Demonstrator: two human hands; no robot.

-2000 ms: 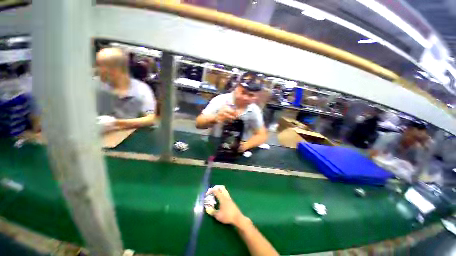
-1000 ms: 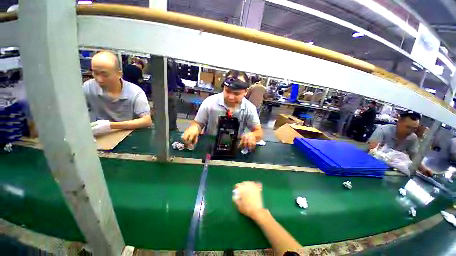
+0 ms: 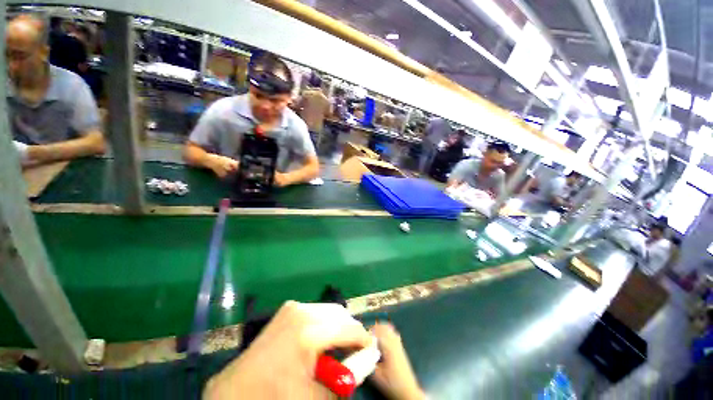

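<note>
My left hand (image 3: 293, 351) is large and close at the bottom centre, curled around the red press handle (image 3: 336, 376), with white covering on a finger. Dark parts of the press (image 3: 334, 295) show behind it; its lower part is hidden. My right hand (image 3: 395, 363) is just right of the left hand and partly hidden by it, so I cannot tell what its fingers hold. A white component (image 3: 228, 295) lies on the green belt (image 3: 313, 246), right of the bluish divider strip (image 3: 209, 273).
A worker opposite (image 3: 254, 129) has a black press (image 3: 256, 166). Blue sheets (image 3: 412, 195) and an open cardboard box (image 3: 363, 162) are across the belt. More white components (image 3: 405, 226) lie on the belt. A pale post (image 3: 35, 273) stands at left.
The view has turned right. The hand that was over the belt has left it. Both hands now show at the near bench, the left around the red handle.
</note>
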